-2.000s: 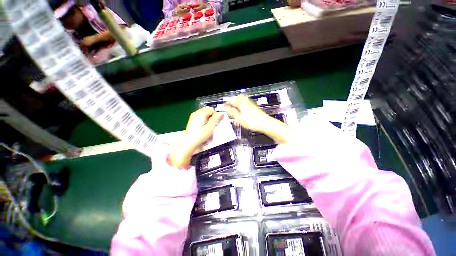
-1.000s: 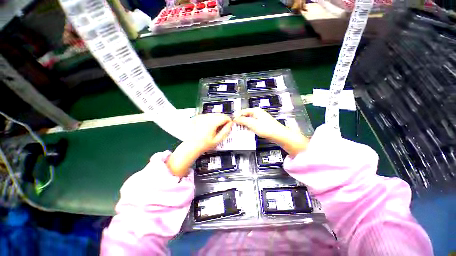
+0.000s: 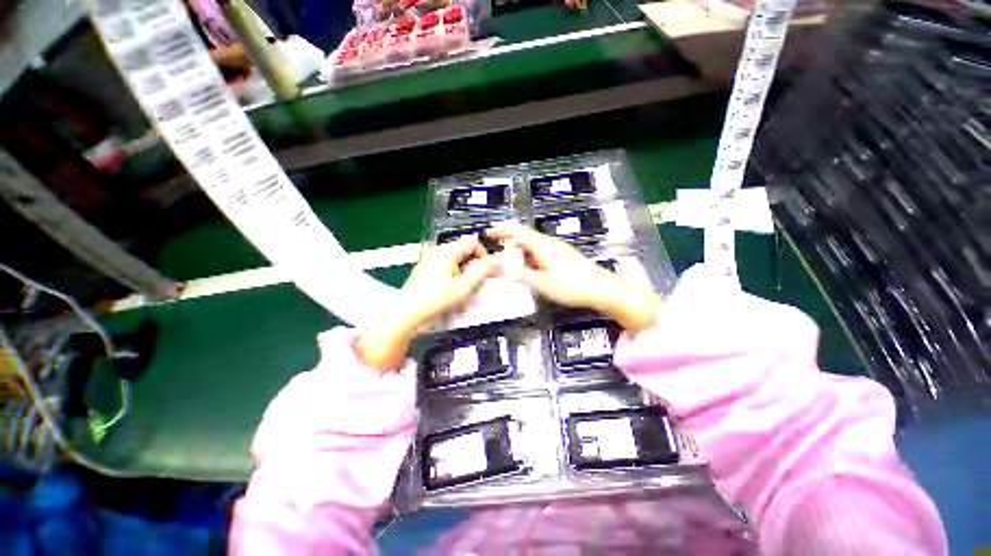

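Note:
A clear blister tray [image 3: 540,402] holds black open-backed phones in two columns, among them one phone [image 3: 469,452] at the near left. My left hand [image 3: 440,285] is over the tray's left column and holds a small white sheet [image 3: 489,305] beneath its fingers. My right hand [image 3: 565,274] meets it, fingertips together at a small, blurred whitish piece. Whether tweezers are held cannot be told. A printed label strip [image 3: 241,165] runs from the upper left down to my left wrist. Another length of strip [image 3: 741,119] hangs to my right sleeve.
Stacked clear trays [image 3: 902,206] stand at the right. A white paper [image 3: 761,211] lies on the bench edge. Cables [image 3: 109,380] are at the left. Across the bench are a tray with red items [image 3: 402,43], a person's pink sleeve and a cardboard-coloured board [image 3: 706,24].
The view has shifted, and the full near end of the tray now shows. Both hands stay together over the left column, with fingers slightly moved. The left label strip has swung a little.

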